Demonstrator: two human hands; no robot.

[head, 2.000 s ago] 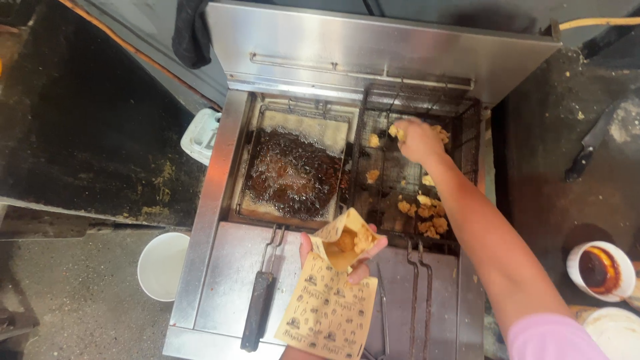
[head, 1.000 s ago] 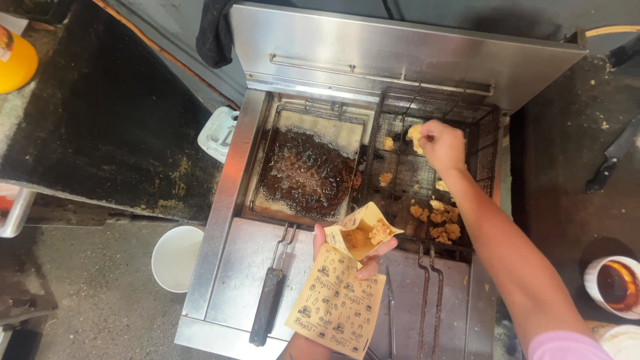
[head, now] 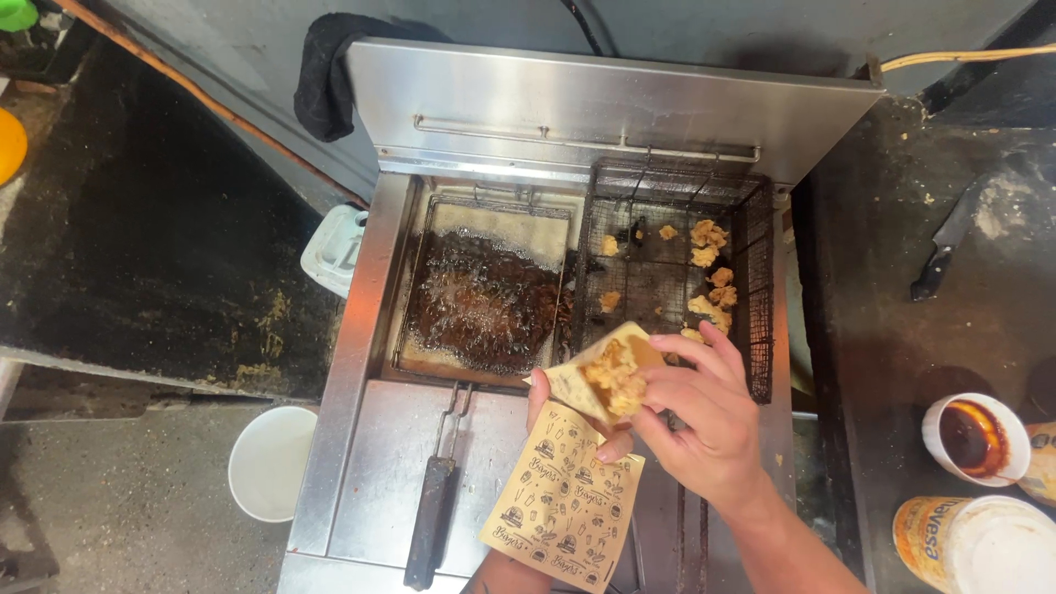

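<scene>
My left hand (head: 539, 404) holds a printed paper bag (head: 561, 495) from beneath, its mouth spread and fried battered pieces (head: 615, 379) inside. At the bag's mouth, my right hand (head: 701, 412) has its fingertips against the rim and the pieces; whether it pinches one is hidden. Beyond both hands, a wire fryer basket (head: 759, 272) holds several more fried pieces (head: 709, 239), most along its right side. To the left, dark food (head: 487, 305) bubbles in the oil of the other fryer well, in a second basket whose black handle (head: 431, 520) lies over the steel front.
A knife (head: 940, 247), a white bowl of dark red sauce (head: 975, 441) and a labelled tub (head: 932, 536) are on the right counter. A white bucket (head: 272, 464) stands at lower left. A black cloth (head: 326, 78) hangs over the steel backsplash (head: 610, 99). A pale plastic container (head: 337, 247) sits left of the fryer.
My right hand has moved from the upper part of the right basket down to the mouth of the bag. My left hand still holds the bag.
</scene>
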